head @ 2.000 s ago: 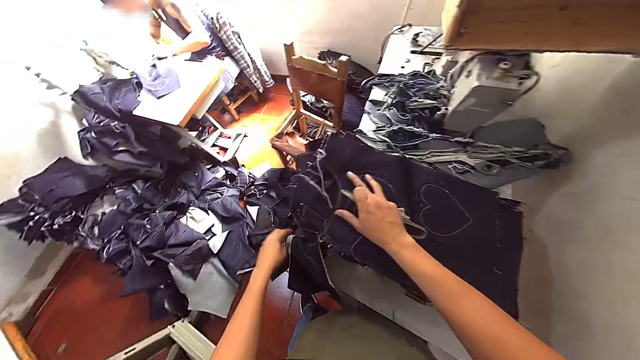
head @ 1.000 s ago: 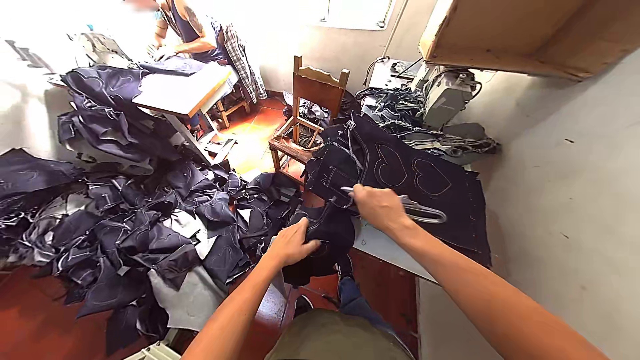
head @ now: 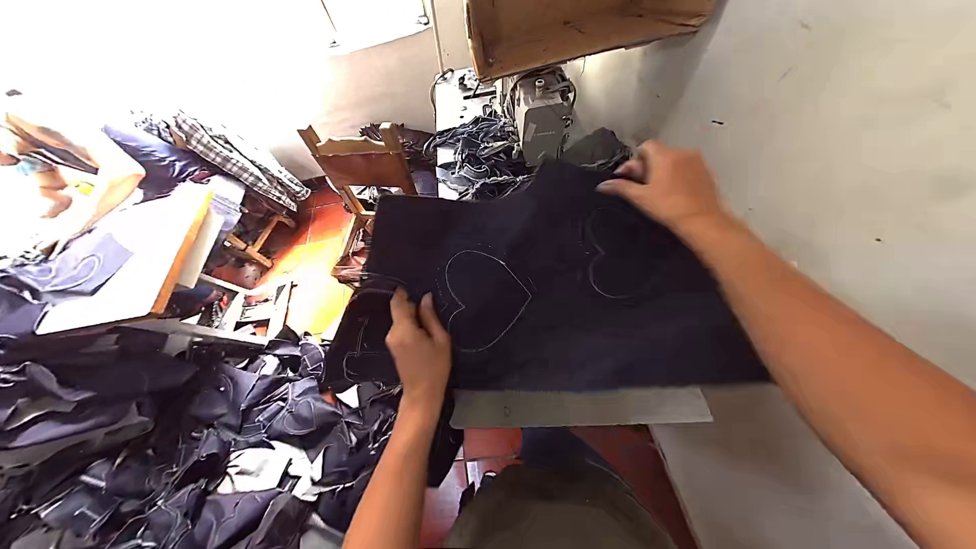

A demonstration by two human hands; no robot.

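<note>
A dark denim panel [head: 549,335] with two stitched heart outlines lies spread over the light table edge [head: 579,408] before me. My right hand [head: 659,183] pinches its far right edge between thumb and fingers. Near its left side, my left hand [head: 419,343] rests on the cloth beside one heart, thumb and fingers apart; whether it grips any fabric cannot be told. Another dark denim piece [head: 362,335] with light stitched lines lies just left of that hand. No scissors show in either hand now.
A heap of dark denim pieces [head: 206,427] covers the floor at left. Beyond the panel stand a sewing machine [head: 540,114], a cloth pile [head: 484,152] and a wooden chair [head: 362,164]. A wooden box [head: 587,34] juts out above. At far left, a person [head: 99,175] sits at another table [head: 171,252].
The heart-stitched panel has been spread out flat and turned. My right hand has moved from the cloth's near part to its far edge. The metal tool seen under it earlier no longer shows.
</note>
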